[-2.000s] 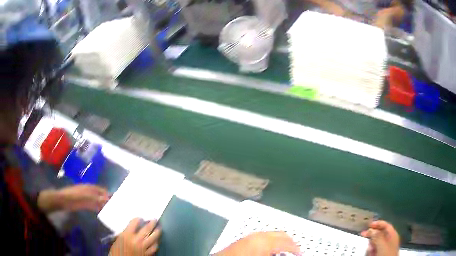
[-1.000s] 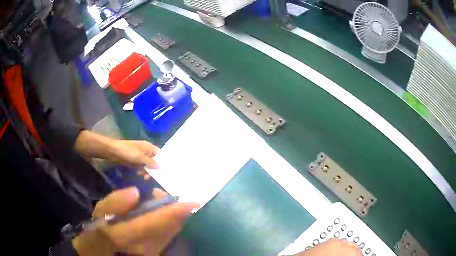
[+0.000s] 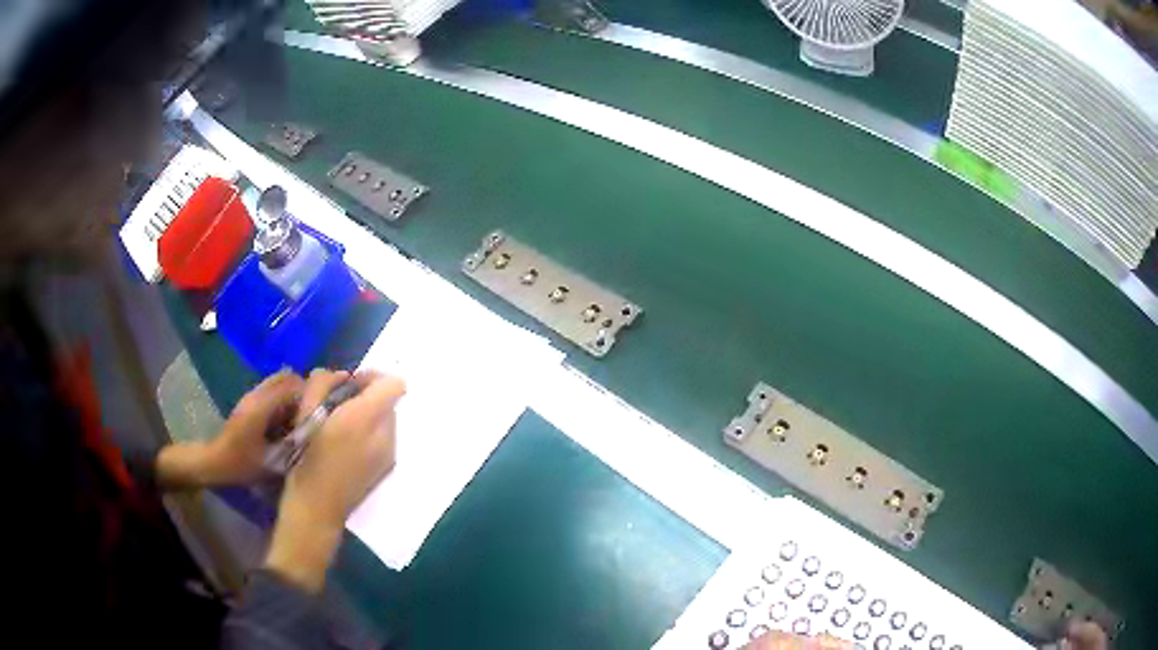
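Note:
The white parts tray [image 3: 706, 590] lies at the bottom edge, with small dark-rimmed round parts in rows on it. My left hand [image 3: 800, 641] shows only as a sliver of skin at the bottom edge, over the tray's front part; the rest is cut off. My right hand [image 3: 1086, 636] shows only as blurred fingertips at the bottom right, at a small grey fixture [image 3: 1049, 594]. What either hand holds cannot be seen. A larger grey fixture [image 3: 832, 465] with four gold-coloured seats lies on the belt just beyond the tray.
A neighbouring worker's hands [image 3: 324, 425] are together over a white paper sheet [image 3: 432, 444] at the left. Beyond are a blue bin [image 3: 273, 324] with a bottle, a red bin [image 3: 203, 235] and more fixtures on the green belt. A fan and stacked trays [image 3: 1060, 140] stand across it.
The view has swung left, then partly back right since one second ago. My right fingertips have come back into view at bottom right. The neighbour's hands have come together, farther from the camera.

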